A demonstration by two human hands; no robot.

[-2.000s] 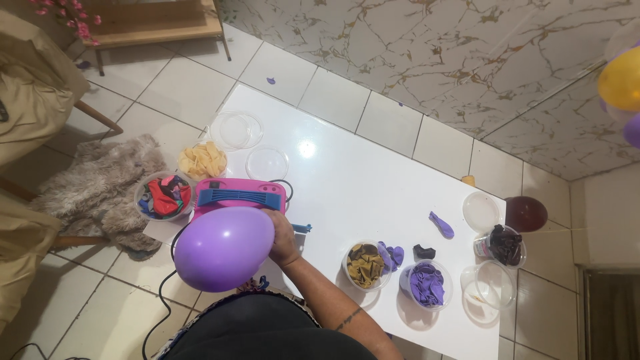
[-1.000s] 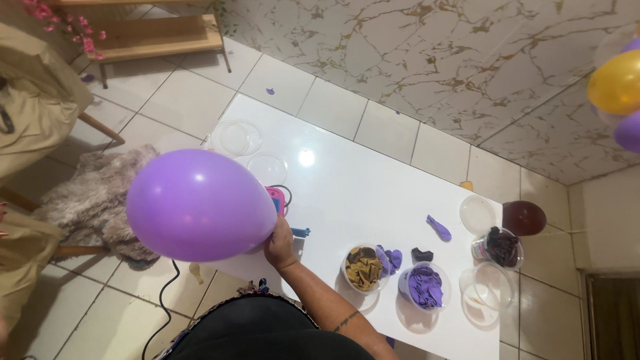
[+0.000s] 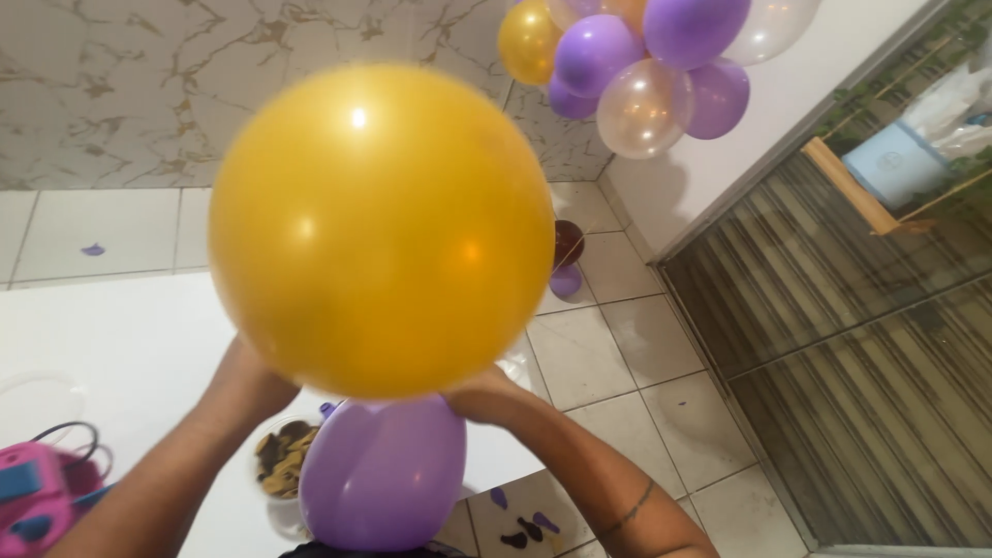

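Observation:
A large inflated gold balloon (image 3: 380, 225) fills the middle of the view, with an inflated purple balloon (image 3: 384, 480) below it, close to my body. Both my forearms reach up to these balloons. My left hand (image 3: 267, 384) is at the gold balloon's lower left, its fingers hidden behind it. At the lower right, my right hand (image 3: 484, 395) sits where the gold and purple balloons meet, its fingers also mostly hidden. The pink and blue electric balloon pump (image 3: 46, 488) stands on the white table at the far left. A tub of gold deflated balloons (image 3: 283, 461) is beside the purple balloon.
A cluster of purple, gold and clear balloons (image 3: 643, 77) hangs at the upper right. Dark red (image 3: 568, 243) and purple (image 3: 566, 281) balloons are near the floor beyond the table. Deflated balloons (image 3: 531, 529) lie on the floor tiles. A wooden swing shelf (image 3: 860, 186) holds a light blue pot.
The view has swung right. A large gold balloon now fills the middle, where earlier my left hand held a purple balloon at the pump. My right hand has come into view.

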